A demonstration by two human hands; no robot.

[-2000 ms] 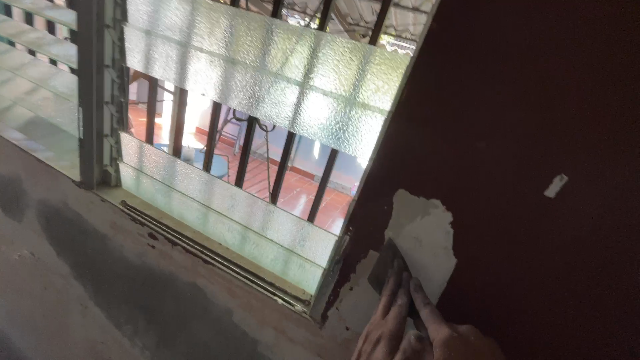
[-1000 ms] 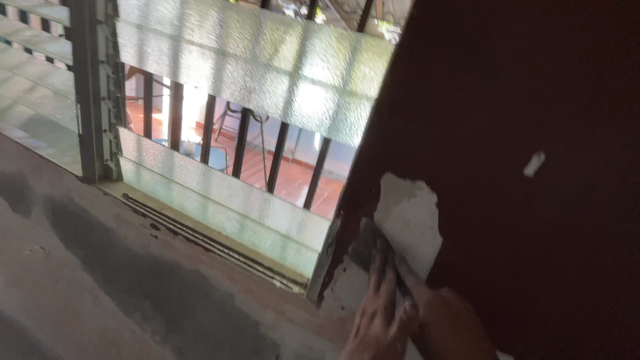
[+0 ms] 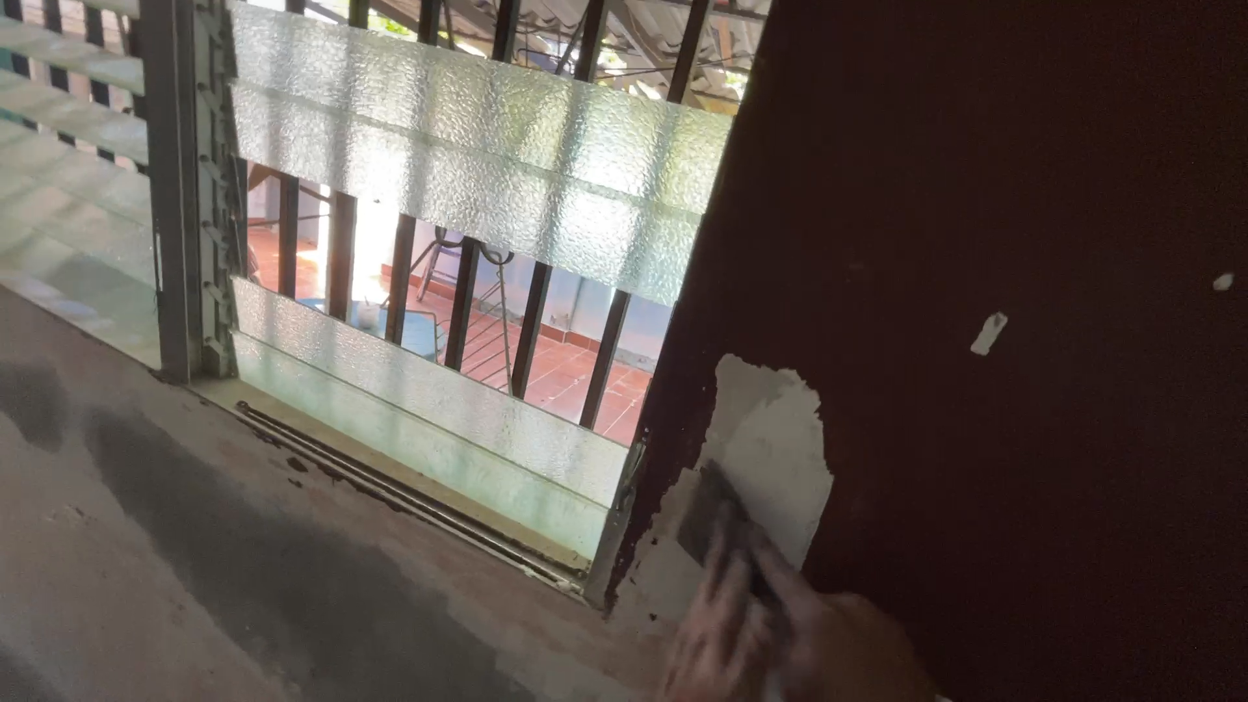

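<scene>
A dark, flat scraper (image 3: 712,517) lies with its broad blade against a pale bare patch (image 3: 780,448) in the dark maroon wall, beside the window's lower right corner. My right hand (image 3: 848,634) is closed around its handle end, index finger stretched along the tool. Close on the left, my left hand (image 3: 717,624) has its fingers on the blade's lower part. Both hands are blurred, and the handle is mostly hidden by them. The patch has ragged paint edges and runs down under the hands.
A louvred window with textured glass slats (image 3: 468,146) and dark vertical bars fills the upper left. Its sill holds a metal track (image 3: 409,487). Below, the wall has grey patches (image 3: 273,556). Two small pale chips (image 3: 989,333) (image 3: 1223,282) mark the maroon wall.
Both hands stay on the scraper at the pale patch in all frames, with only slight shifts. The view has moved a little.
</scene>
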